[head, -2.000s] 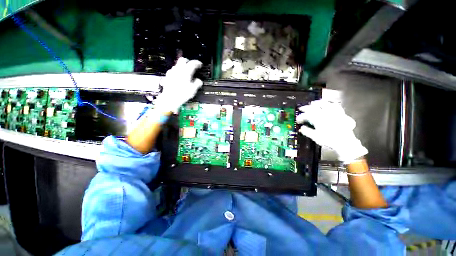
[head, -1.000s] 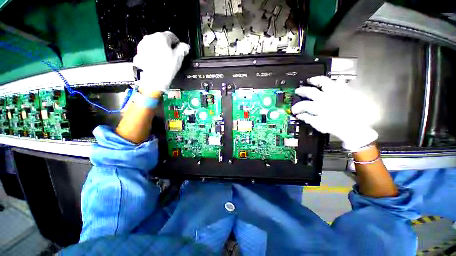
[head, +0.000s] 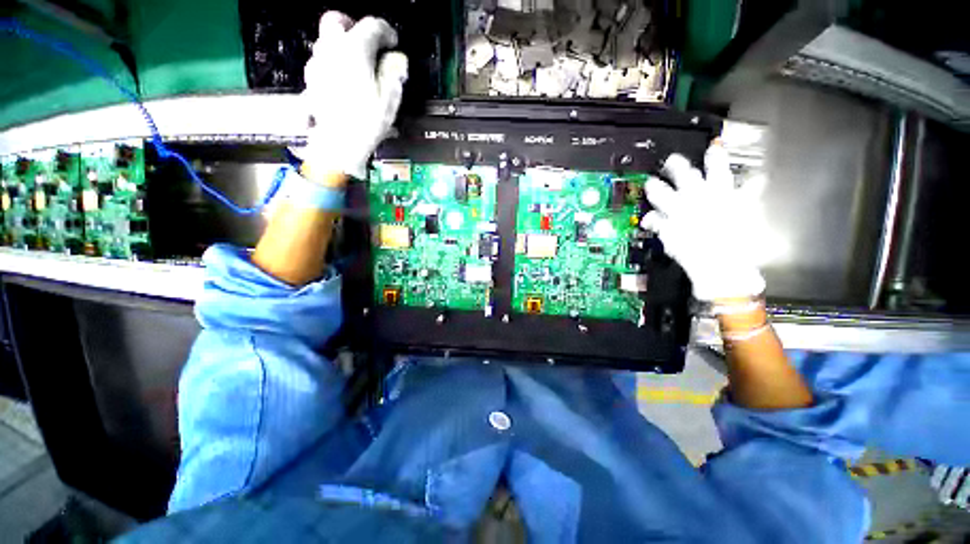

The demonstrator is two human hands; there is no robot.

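Note:
A black carrier fixture (head: 447,338) lies in front of me with two green circuit boards, a left one (head: 436,244) and a right one (head: 574,250), side by side in it. My left hand (head: 353,96), white-gloved, is above the fixture's upper left corner, its fingers over the dark parts tray (head: 274,48); its fingertips are blurred and I cannot tell whether they hold anything. My right hand (head: 713,228), also gloved, is at the fixture's right end with fingers spread near the right board's upper right corner. No held part shows there.
A tray of pale pieces (head: 564,53) is behind the fixture. Several boards (head: 74,202) lie between the rails at left. A blue coiled cord (head: 176,154) runs to my left wrist. A black tote (head: 117,383) is at lower left, metal track bed (head: 824,202) at right.
My left hand has moved from the fixture's upper left edge farther up over the dark tray. My right hand stays at the fixture's right end with its fingers shifted. The view has shifted slightly.

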